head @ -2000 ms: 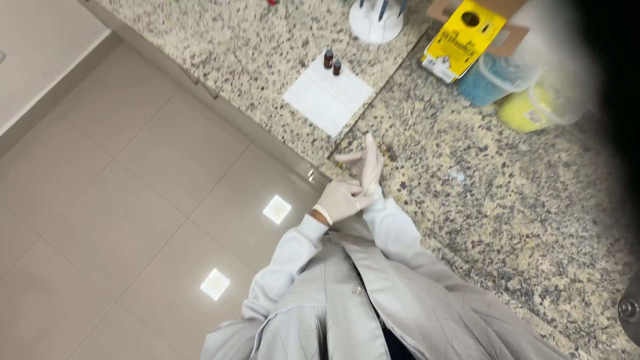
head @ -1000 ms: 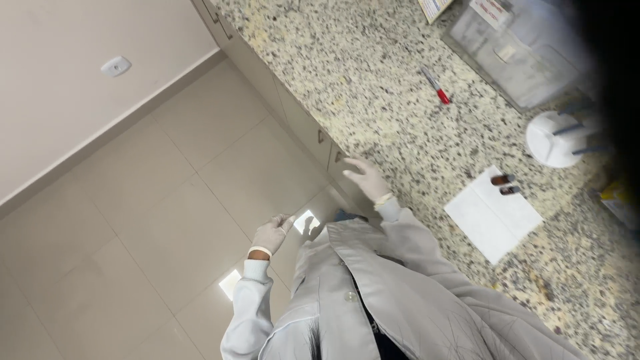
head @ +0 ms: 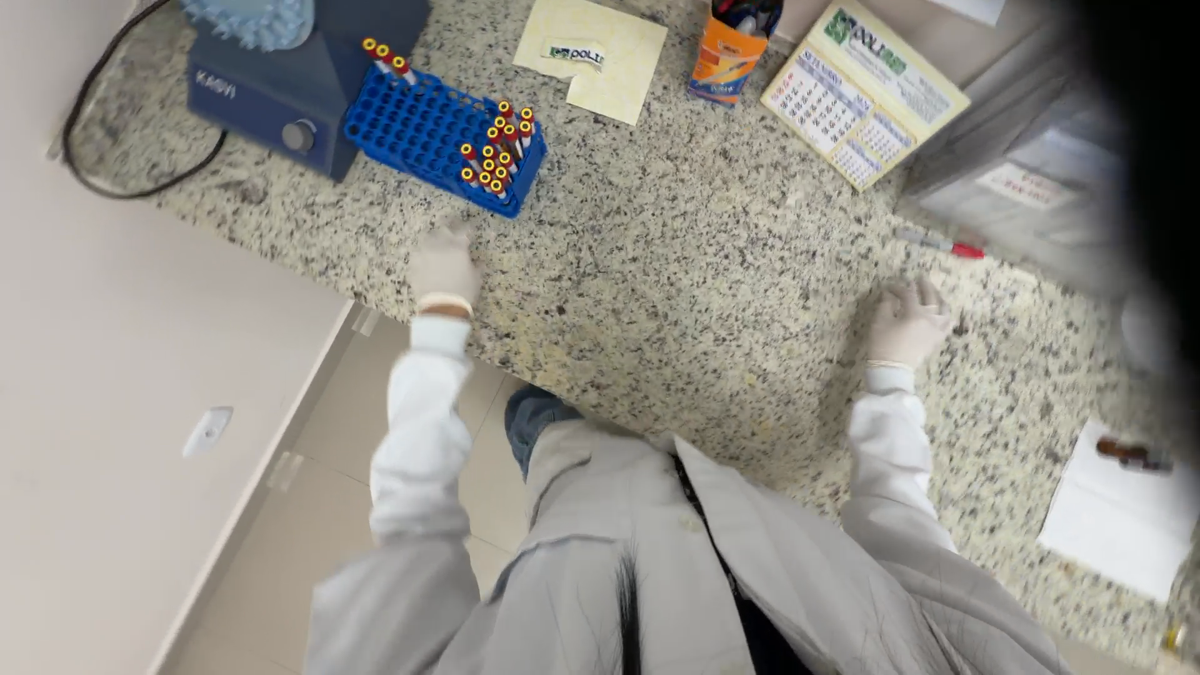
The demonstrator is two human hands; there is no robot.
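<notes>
My left hand (head: 444, 266), in a pale glove and white cuff, is over the granite counter just below a blue plastic tube rack (head: 422, 127). Its fingers are blurred, and whether they are apart I cannot tell. The rack holds several red-capped blood collection tubes (head: 487, 159) at its right end and a few tubes (head: 386, 56) at its upper left corner. My right hand (head: 907, 323), gloved too, rests on the counter with bent fingers and shows nothing in its grip. A marker with a red cap (head: 966, 250) lies just above it.
A blue Kasvi laboratory device (head: 272, 103) with a knob and cable stands upper left. Along the back are a yellow paper (head: 609, 56), a Bic pen box (head: 728, 56), a calendar (head: 862, 94) and a translucent container (head: 1012, 178). Small brown vials (head: 1134, 455) lie on white paper (head: 1106, 525) at right.
The view has swung far along the counter, bringing the tube rack and blue device into sight. My hands, together two seconds ago, are now wide apart, both at the counter.
</notes>
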